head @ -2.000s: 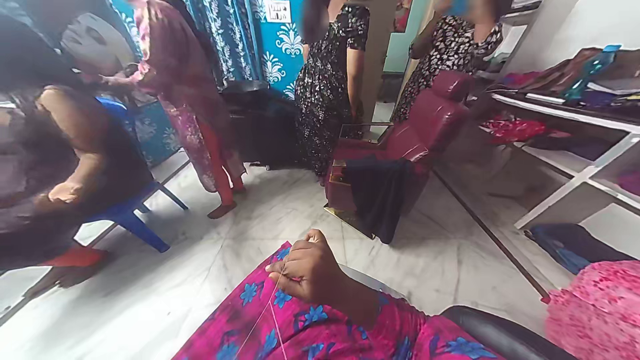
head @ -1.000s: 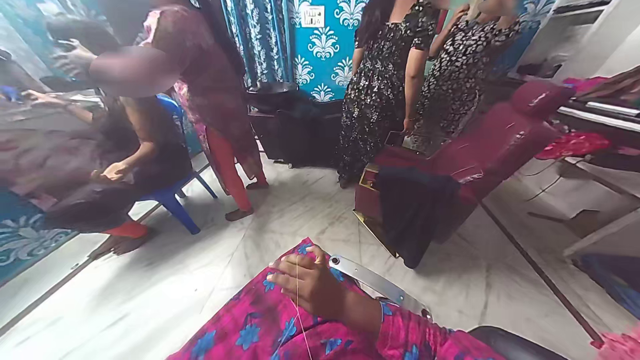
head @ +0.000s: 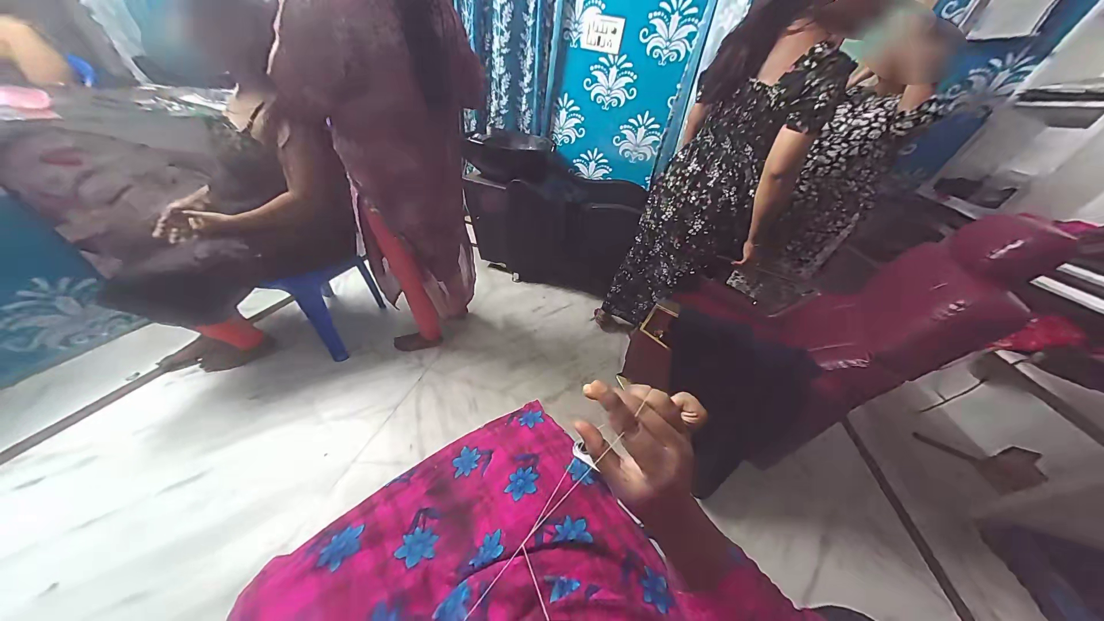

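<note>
My right hand (head: 642,453) is raised above my lap, palm partly toward me, with fingers spread and bent. A thin white thread (head: 565,498) runs around its fingers. Two strands come down from the hand and cross over the pink cloth with blue flowers (head: 418,545) on my lap. Below the crossing they part and leave the view at the bottom edge. My left hand is not in view, so the lower ends of the thread are hidden.
A maroon padded salon chair (head: 931,302) with a dark cloth (head: 733,379) over it stands at right. Two people in floral dresses stand behind it. At left, one person sits on a blue plastic chair (head: 319,319) beside a standing person. A black basin unit (head: 552,224) is behind.
The fingers of my right hand, bunched together two seconds ago, are now spread, with the thread stretched across them. The view has turned and moved closer to the people.
</note>
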